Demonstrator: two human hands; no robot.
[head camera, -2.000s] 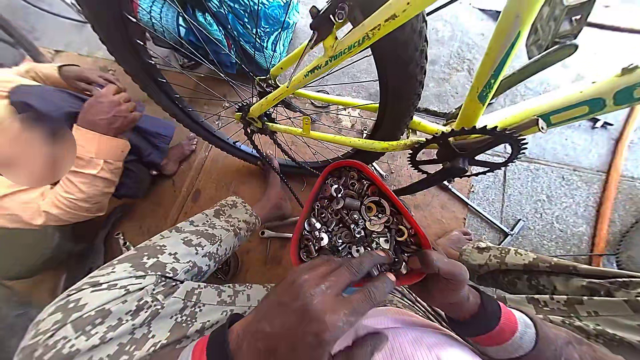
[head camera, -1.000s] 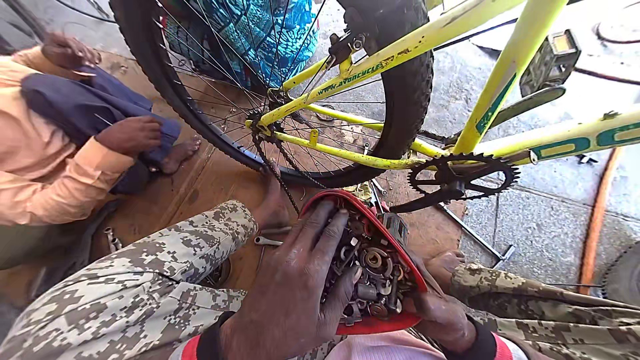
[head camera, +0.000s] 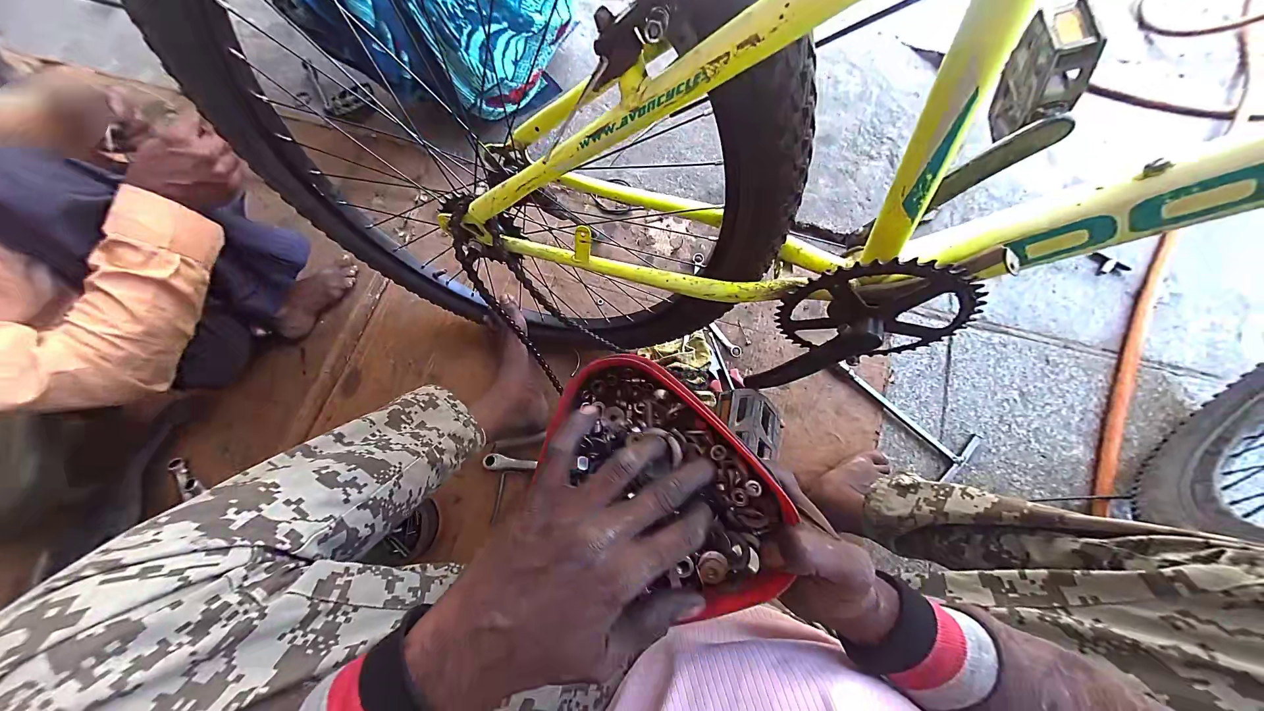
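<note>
A red container (head camera: 750, 594) full of nuts, washers and other small metal parts (head camera: 736, 484) rests tilted at my lap. My right hand (head camera: 829, 563) grips its lower right rim. Spread over the parts inside is my left hand (head camera: 602, 538), its fingers apart and touching them; whether anything is pinched under them is hidden. Just beyond the container stands a yellow bicycle frame (head camera: 642, 281) with a toothed chainring (head camera: 879, 308), a rear wheel with a black tyre (head camera: 765, 148) and a slack chain (head camera: 509, 321) hanging near the container's rim.
At the left sits another person in an orange sleeve (head camera: 128, 296), hands together. A T-shaped metal tool (head camera: 913, 425) lies on the ground right of the container, a wrench (head camera: 509, 462) to its left. An orange hose (head camera: 1131, 385) and another bicycle wheel (head camera: 1200, 474) are at the right.
My left hand has moved from the container's near edge onto the parts, and its fingers have shifted among them. The container's tilt has changed. The other person's hands have come together since one second ago.
</note>
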